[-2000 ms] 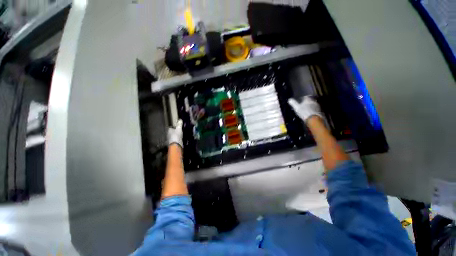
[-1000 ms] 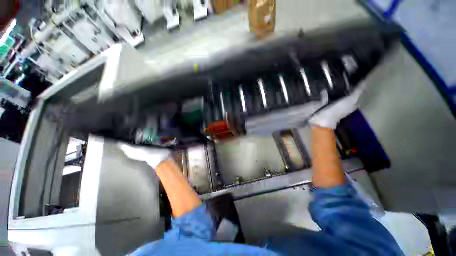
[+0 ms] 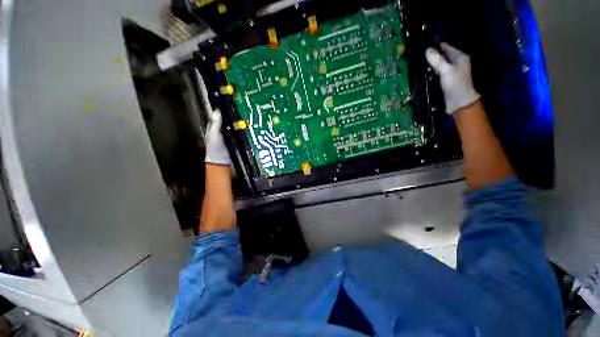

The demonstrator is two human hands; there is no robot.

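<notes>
The large green circuit board (image 3: 309, 105) lies solder side up in its black carrier (image 3: 368, 168), across the machine opening. Yellow-orange clips (image 3: 227, 89) sit along its left, top and bottom edges, and small yellow pieces dot the green face. My left hand (image 3: 217, 139), in a white glove, is at the carrier's left edge with its fingers on the rim. My right hand (image 3: 455, 77), also gloved, is at the carrier's right side, thumb and fingers bent at the dark edge; its grip is unclear. The component side is hidden.
A metal front ledge (image 3: 381, 185) runs below the carrier. A black plate (image 3: 271, 230) hangs or lies at the front, near my blue work clothes. Grey machine panels (image 3: 72, 131) stand on both sides. Blue light shows at the right. A dark device is cut off at the top.
The carrier has been lifted and turned over: the component side with silver bars and orange coils showed earlier, now the green solder side. The carrier has come down over the opening.
</notes>
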